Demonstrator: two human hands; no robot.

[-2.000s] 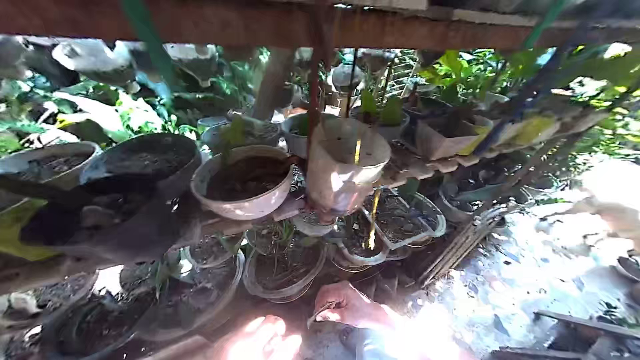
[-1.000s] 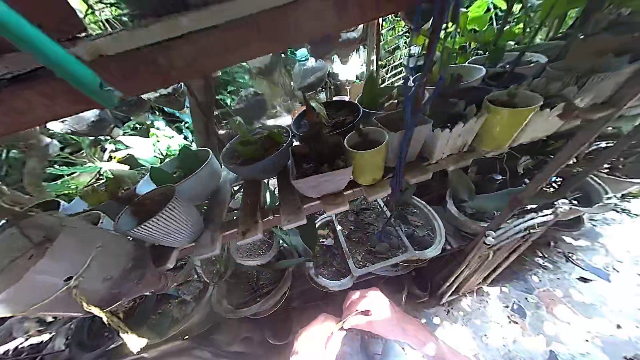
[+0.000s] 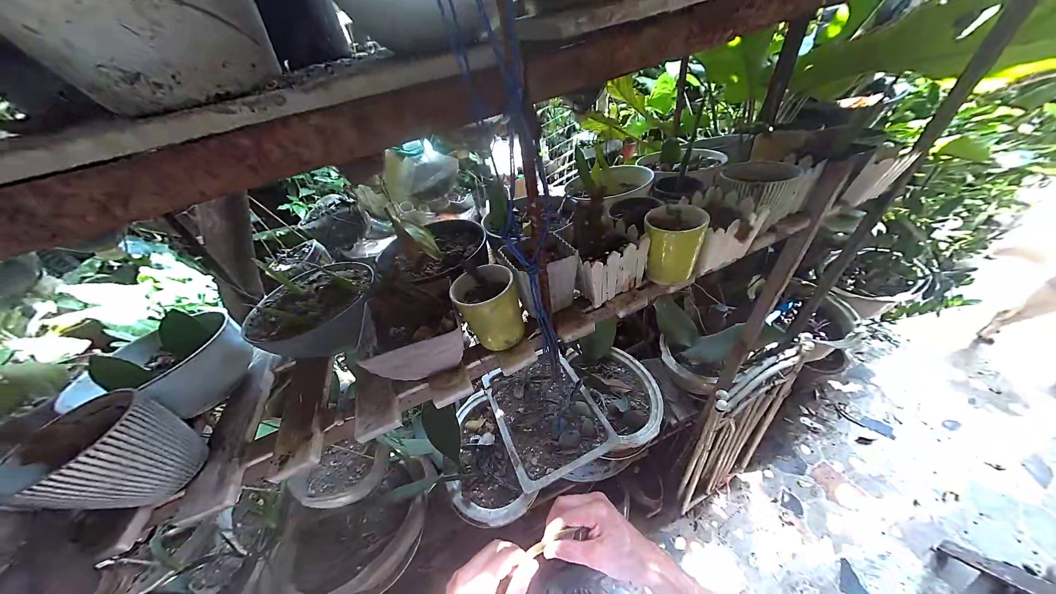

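Observation:
At the bottom centre of the head view, my left hand [image 3: 493,568] and my right hand [image 3: 601,536] are close together, fingers bent inward. A small pale strip, too small to name, shows between the fingertips; my right thumb and forefinger pinch at it. Whether the left fingers also grip it is unclear. Just beyond the hands sits a square white-rimmed planter of soil [image 3: 549,421], with rounded pots on either side. Above it, a yellow-green pot [image 3: 488,309] stands on a slatted wooden shelf, beside blue string [image 3: 536,285] that hangs down.
A rusty beam [image 3: 346,124] crosses overhead with large pots on it. Left on the slats are a ribbed pot [image 3: 124,462] and a grey bowl planter [image 3: 309,318]. A second yellow pot [image 3: 676,247] stands farther right. A bundle of sticks [image 3: 742,421] leans beside the sunlit stone ground [image 3: 874,462].
The view has swung a good deal, bringing the yellow pots and square planter closer to centre. Both hands remain low in the view; the left fingers show more clearly than one second ago.

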